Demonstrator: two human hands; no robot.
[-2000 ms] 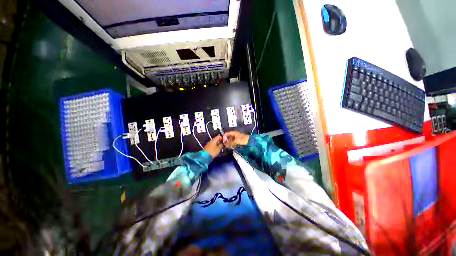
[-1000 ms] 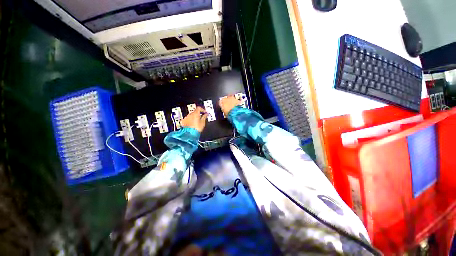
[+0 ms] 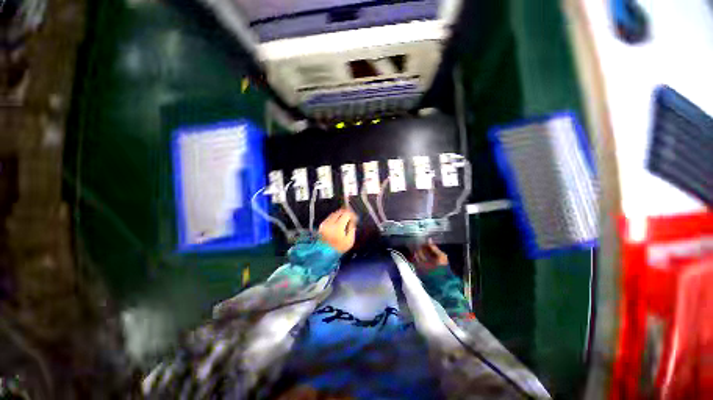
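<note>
A row of several white test sockets (image 3: 371, 177) stands on the black board (image 3: 403, 141). Thin white leads (image 3: 313, 212) loop from them to the grey-green terminal strip (image 3: 414, 227) at the board's near edge. My left hand (image 3: 338, 229) is over the near edge of the board, left of the strip's visible part, below the middle sockets. My right hand (image 3: 430, 255) is just below the strip's right part, away from the sockets. The picture is blurred, and I cannot tell whether either hand holds anything.
A blue-rimmed tray of white units (image 3: 181, 191) lies left of the board. Another blue-rimmed tray (image 3: 502, 176) lies to the right. The beige instrument (image 3: 328, 76) stands behind the board. The white desk (image 3: 625, 86), keyboard (image 3: 684, 148) and red bin (image 3: 688, 312) are at the right.
Both hands have moved from the sockets back towards my body, the right one below the strip. The view has turned, so the board and trays appear further right.
</note>
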